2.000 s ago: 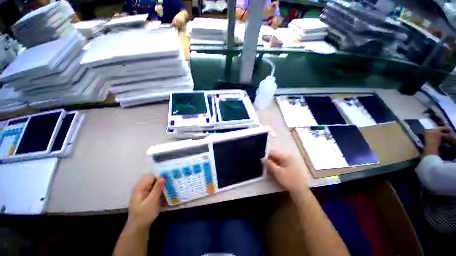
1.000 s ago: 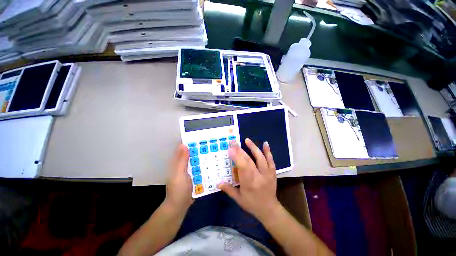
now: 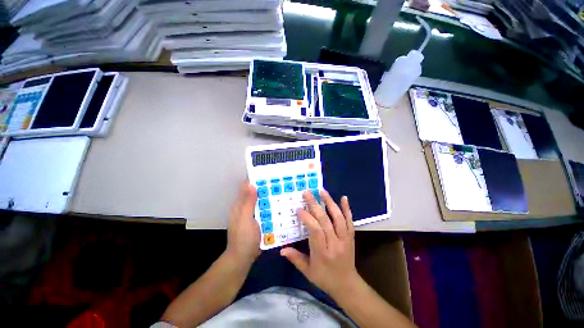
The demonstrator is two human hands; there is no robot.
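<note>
A calculator with writing pad (image 3: 353, 182) lies face up at the bench's front edge, partly over it. Its grey display (image 3: 283, 155) shows a full row of dark digits. My left hand (image 3: 244, 224) grips its left edge. My right hand (image 3: 328, 240) is spread over the lower right of the keypad (image 3: 282, 205), fingertips on or just above the keys; exact contact is hard to tell. Just behind lies a small stack of face-down front housings with a green main circuit board (image 3: 278, 80). A white stylus (image 3: 392, 144) lies by the stack's right corner.
A squeeze bottle (image 3: 402, 77) stands behind. Back covers with pads (image 3: 456, 176) lie on a cardboard sheet (image 3: 544, 189) at right. Finished calculators (image 3: 64, 102) and a white plate (image 3: 43, 172) lie at left. White stacked housings (image 3: 221, 32) stand at rear left. A green conveyor runs behind.
The calculator, earlier held tilted up in both hands, has been lowered flat. My right hand moved from its right edge onto the keys. The display, blank a second ago, now shows digits.
</note>
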